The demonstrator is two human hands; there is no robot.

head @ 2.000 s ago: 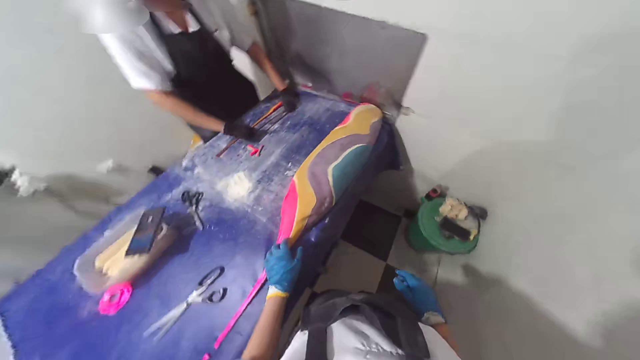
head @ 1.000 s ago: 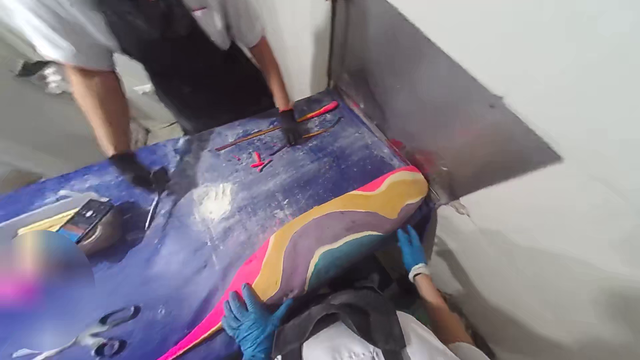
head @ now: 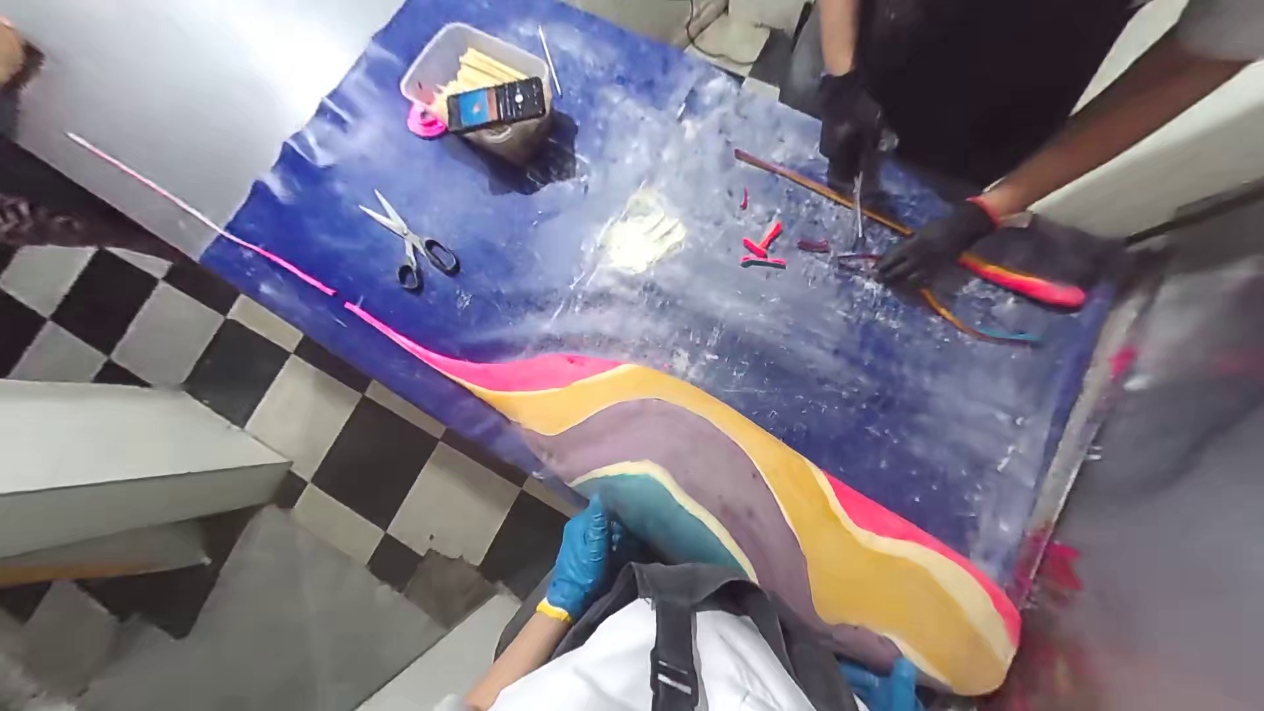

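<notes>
A large, tapering roll of soft, candy-like material [head: 691,434], striped pink, yellow, purple and teal, lies along the near edge of the blue-covered table. My left hand [head: 583,558], in a blue glove, is against its near side by the teal stripe, with most fingers hidden. Low at the roll's thick end is my right hand [head: 884,684], also blue-gloved and partly covered by the roll. From the narrow end a pink tail runs left. Past a small gap, a thin pink strand [head: 267,255] extends beyond the table's edge.
Scissors [head: 410,242] lie on the blue cover [head: 553,296], near a plastic tub [head: 434,59] with pale sticks and a phone [head: 497,105]. White powder [head: 644,235] marks the middle. Opposite, a person's black-gloved hands [head: 933,245] work at thin coloured strips [head: 820,188] with a metal tool.
My left hand has moved from the roll's narrow part to its near side by the teal stripe. The other person's hands are now both at the strips. The view has turned strongly.
</notes>
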